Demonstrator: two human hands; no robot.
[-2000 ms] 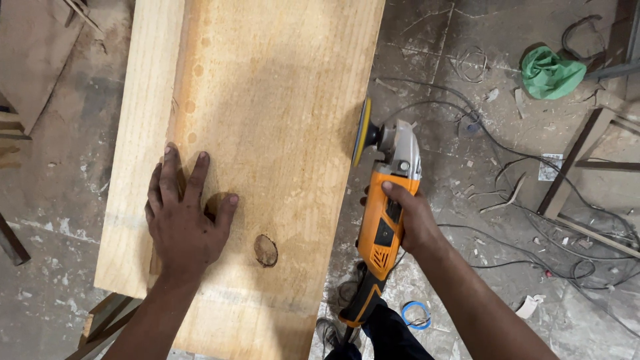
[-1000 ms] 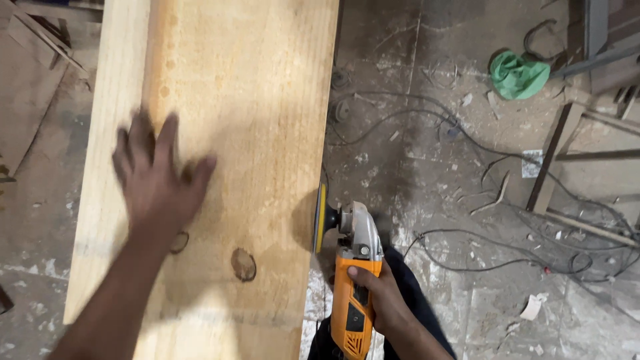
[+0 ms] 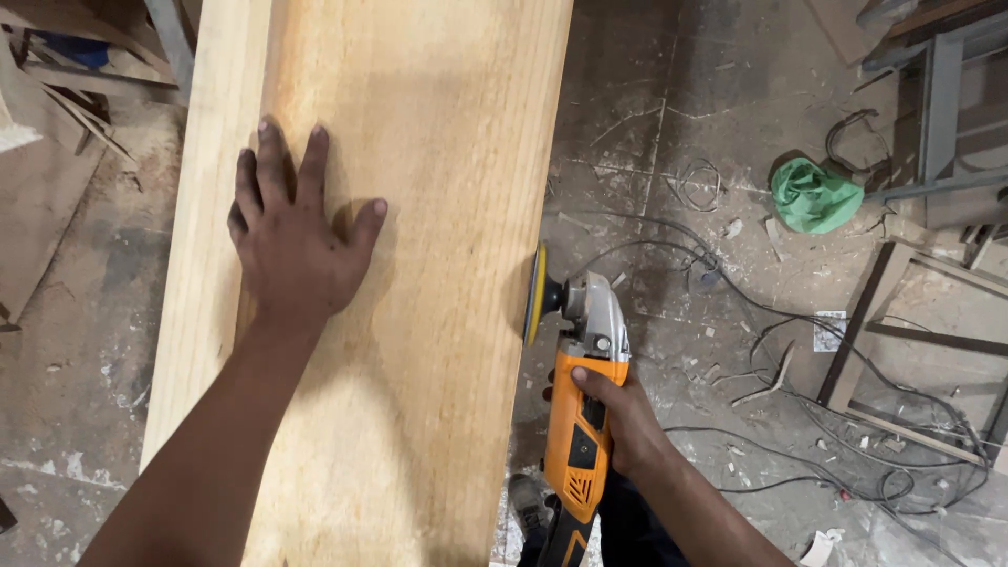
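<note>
A long pale wooden board (image 3: 441,315) runs from the top to the bottom of the head view, with a raised strip along its left side. My left hand (image 3: 303,232) lies flat on it with the fingers apart, across the step beside the strip. In my right hand (image 3: 622,409) is an orange angle grinder (image 3: 575,441) with a grey metal head. Its yellow-edged sanding disc (image 3: 536,295) stands upright at the board's right edge, seemingly against it. The far side of the grinder hides most of my right fingers.
Black cables (image 3: 748,303) run loosely over the stained floor at the right. Near them are a green plastic bag (image 3: 815,195), a wooden frame (image 3: 937,339), metal frames (image 3: 941,102) and scattered scraps. More wooden parts (image 3: 102,83) stand at the upper left. My shoe (image 3: 526,500) is below.
The view has shifted along the board; the two dark knots seen earlier are out of sight. Both hands have moved farther up the board since one second ago, the right with the grinder.
</note>
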